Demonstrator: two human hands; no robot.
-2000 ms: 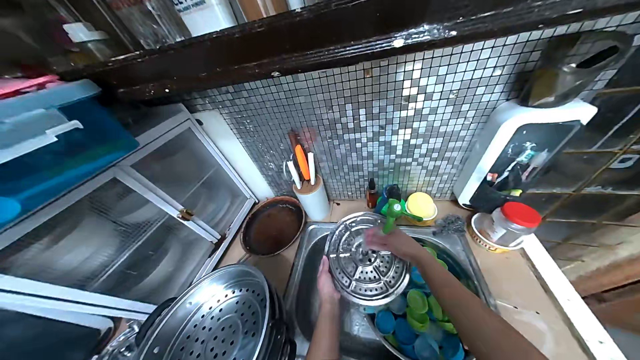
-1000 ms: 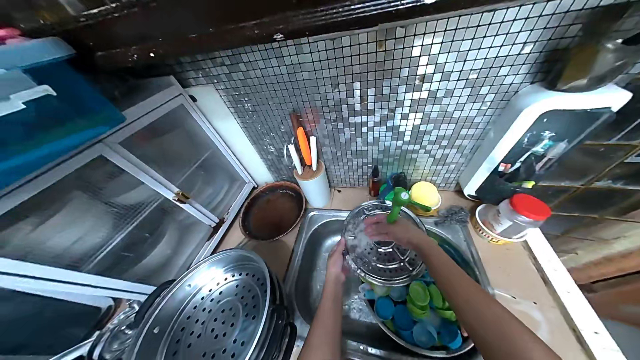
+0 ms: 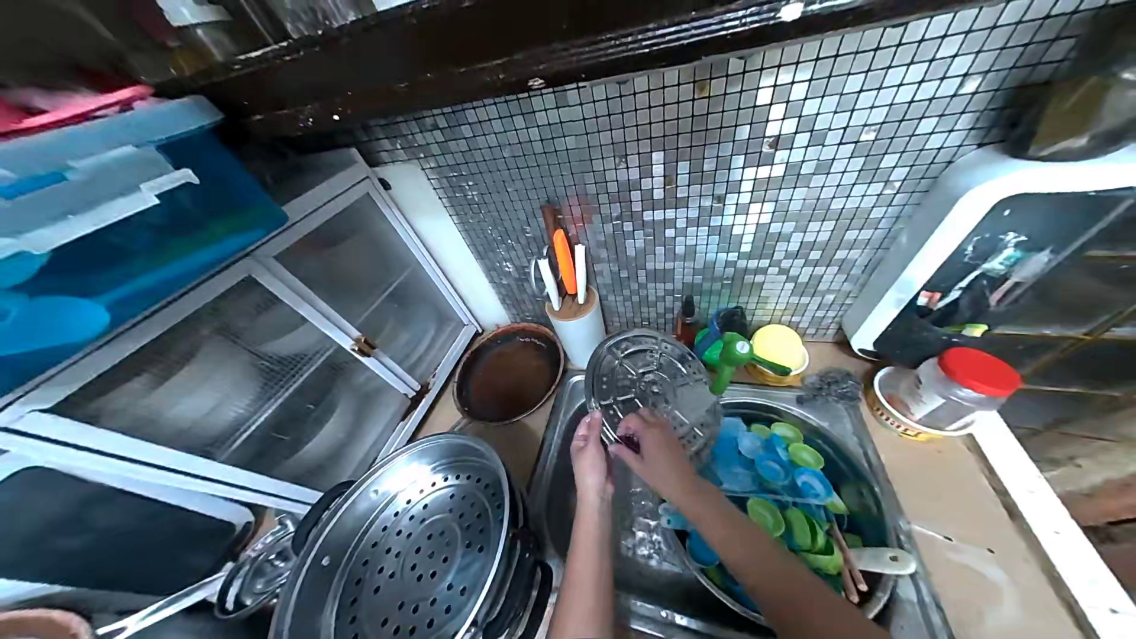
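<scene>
A round, perforated metal steamer rack [image 3: 657, 377] is tilted up over the sink. My left hand [image 3: 590, 454] grips its lower left edge. My right hand [image 3: 655, 451] is against its lower face, fingers bent; whether it holds a small scrubber is hidden. Beneath lies the steel sink basin [image 3: 635, 568]. On the right side of the sink, a large metal basin [image 3: 865, 461] holds blue and green plastic cups, a white-handled utensil [image 3: 879, 560] and wooden sticks. The green-topped faucet [image 3: 733, 353] stands just behind the rack.
Stacked steamer pots [image 3: 426, 541] stand at the left, near a brown round pan [image 3: 508, 373] and a knife holder [image 3: 577, 327]. Behind the sink are a yellow bowl [image 3: 779, 349] and a steel-wool scrubber [image 3: 832, 387]. A red-lidded jar [image 3: 958, 388] stands at the right.
The rack is now more tilted, and my right hand has moved from its centre to its lower part, close to my left hand.
</scene>
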